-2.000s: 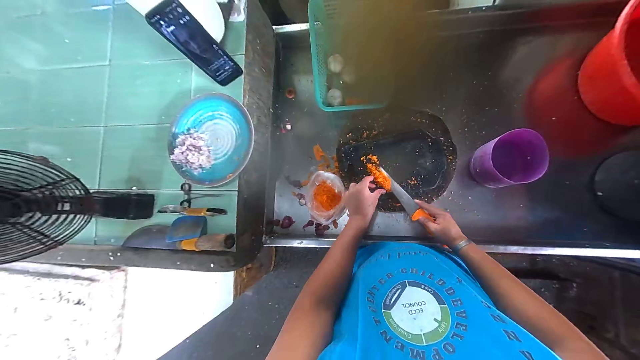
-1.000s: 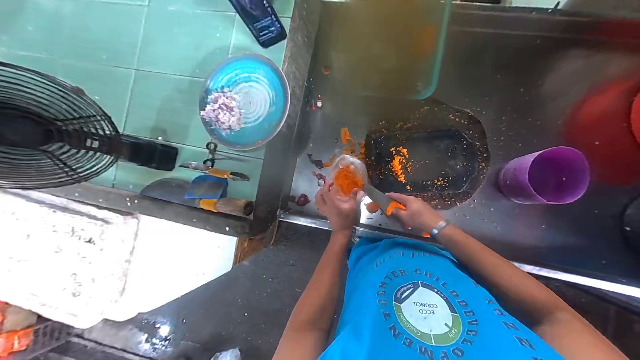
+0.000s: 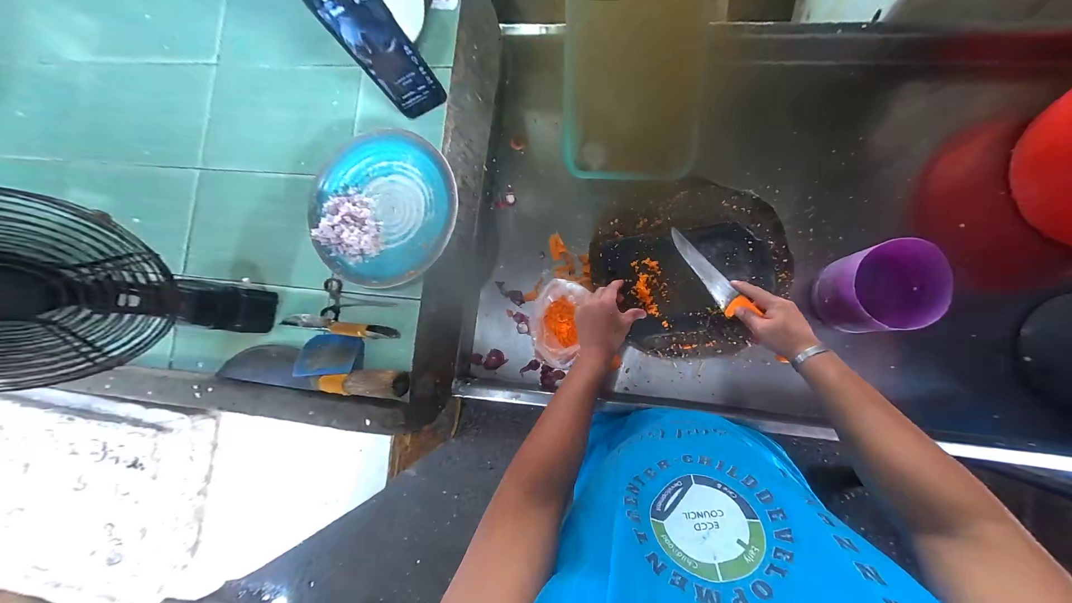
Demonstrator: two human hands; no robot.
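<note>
My right hand [image 3: 779, 322] grips the orange handle of a kitchen knife [image 3: 706, 270], its blade pointing up and left over a dark cutting board [image 3: 737, 251]. Chopped orange bits [image 3: 646, 287], which look like carrot, lie on the board's left part. Over the board's left edge is my left hand [image 3: 605, 322], fingers apart and nothing visible in it. Just left of that hand stands a small clear bowl [image 3: 544, 335] holding finely chopped orange pieces [image 3: 560, 322]. Orange peelings [image 3: 563, 258] and purple onion skins [image 3: 494, 359] are scattered around the bowl.
A blue plate [image 3: 410, 209] with chopped onion and a phone [image 3: 381, 54] rest on the tiled counter. Knives and a cleaver [image 3: 268, 368] lie near a fan [image 3: 75, 289]. Right of the board are a purple cup [image 3: 883, 285] and a red container [image 3: 1047, 167]; a greenish translucent tub [image 3: 634, 92] is behind.
My left hand has let go of the small bowl, which it held a second ago. The knife has moved from the bowl's edge back over the board.
</note>
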